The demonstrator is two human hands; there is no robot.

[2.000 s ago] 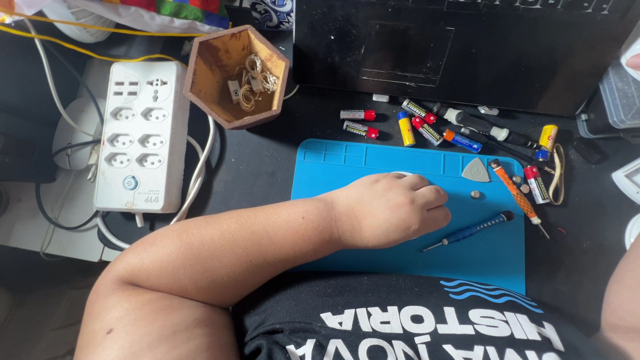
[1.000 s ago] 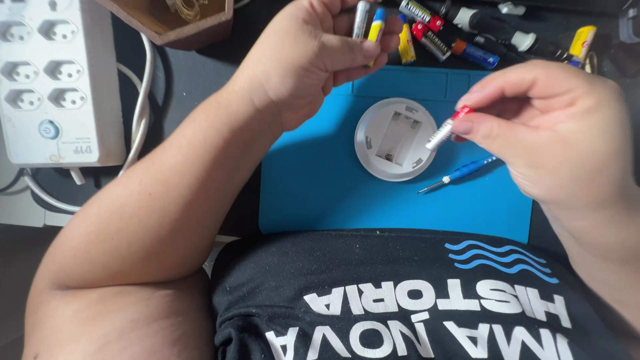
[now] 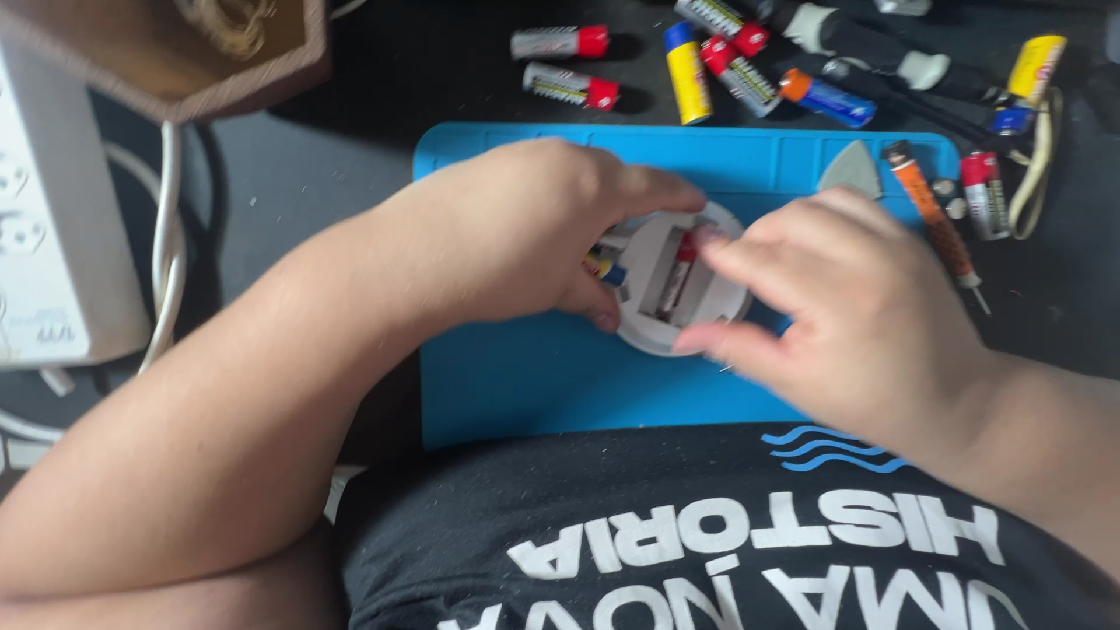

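A round white plastic battery housing [image 3: 647, 328] lies on the blue silicone work mat [image 3: 525, 376]. One red-and-white battery [image 3: 677, 278] is in its rectangular compartment. My left hand [image 3: 525, 232] curls round the housing's left side, with a yellow-and-blue battery [image 3: 605, 267] held under the palm; whether another cell is there too is hard to tell. The fingers of my right hand [image 3: 840, 297] are spread at the housing's right side, the forefinger at the red end of the fitted battery and the thumb at the lower rim. The blue screwdriver is mostly hidden under my right hand.
Several loose batteries [image 3: 560, 42] lie behind the mat. At the right are a grey triangular pick [image 3: 851, 171], an orange-handled screwdriver [image 3: 932, 214], button cells [image 3: 955, 207] and a cord loop [image 3: 1037, 175]. A wooden hexagonal box [image 3: 315, 44] and a white power strip [image 3: 70, 227] stand left.
My right hand has moved left to the housing, and the red-and-white battery it held is now in the compartment. My left hand has come down from the loose batteries to the housing's left side.
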